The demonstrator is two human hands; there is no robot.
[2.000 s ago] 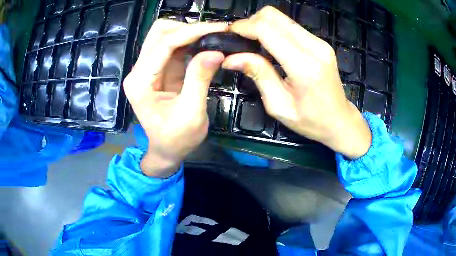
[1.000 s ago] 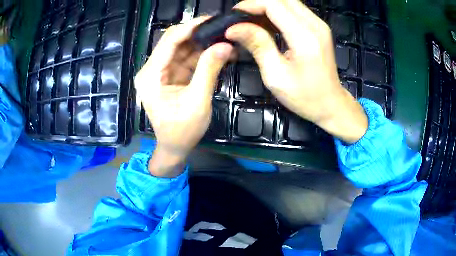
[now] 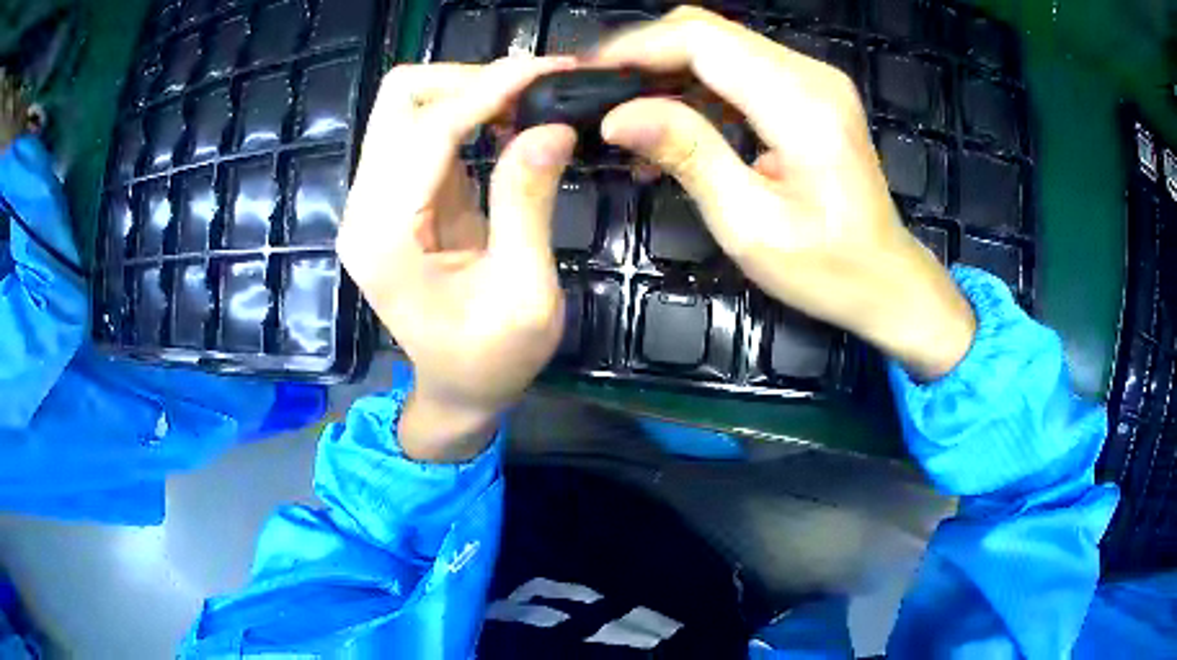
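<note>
A small black device [image 3: 581, 94] is held edge-on between both hands, above the middle tray. My left hand [image 3: 452, 258] pinches its left end between thumb and fingers. My right hand [image 3: 774, 194] has its thumb and fingers at its right end, with the fingertips slightly blurred. The device's faces and inside cannot be made out. The black filled tray [image 3: 629, 271] lies under the hands, with matte dark rounded squares in its pockets. My hands cover part of that tray.
A black tray with shiny pockets [image 3: 239, 252] lies at the left on the green bench [image 3: 1082, 258]. Another dark tray [image 3: 1149, 348] with small white-faced pieces is at the far right edge. A person's blue sleeve [image 3: 78, 387] is at the left, below the left tray.
The device was tilted and blurred a second ago and is now nearly level. Both hands still hold it. The trays have shifted slightly rightward in view.
</note>
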